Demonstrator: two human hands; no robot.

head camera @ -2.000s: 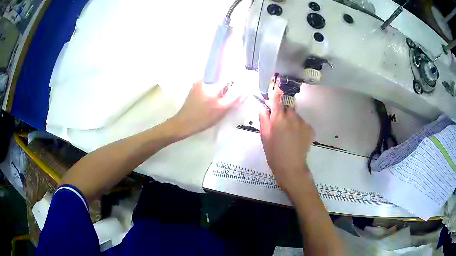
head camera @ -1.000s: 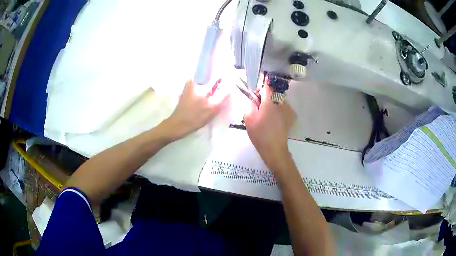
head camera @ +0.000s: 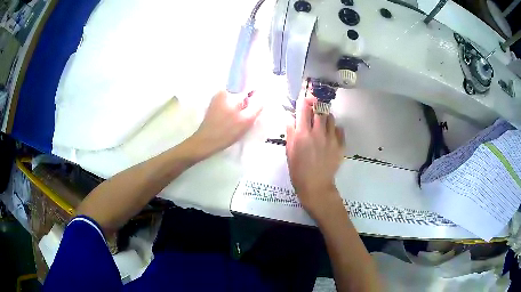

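Observation:
A large off-white garment piece (head camera: pixel 131 97) lies over the left part of the table, overexposed near the needle. My left hand (head camera: pixel 227 121) rests on it left of the needle area, fingertips lost in glare; a small dark-red spot shows at them. My right hand (head camera: pixel 314 145) is beside the presser foot of the white sewing machine (head camera: pixel 394 54), fingers reaching under the head. A thin dark metal tool, perhaps snips (head camera: pixel 289 106), shows at its fingertips; glare hides how it is held.
A grey-blue lamp (head camera: pixel 241 57) hangs left of the head. Black-handled scissors (head camera: pixel 435 142) lie under the arm. A printed sheet (head camera: pixel 480 182) is at the right. A ruler (head camera: pixel 377 212) runs along the front edge. A blue surface (head camera: pixel 37 102) and yellow frame (head camera: pixel 45 185) are at left.
The dark metal tool reached out from my right fingertips before; now less of it shows. My right fingers have straightened towards the presser foot. My left hand has barely moved.

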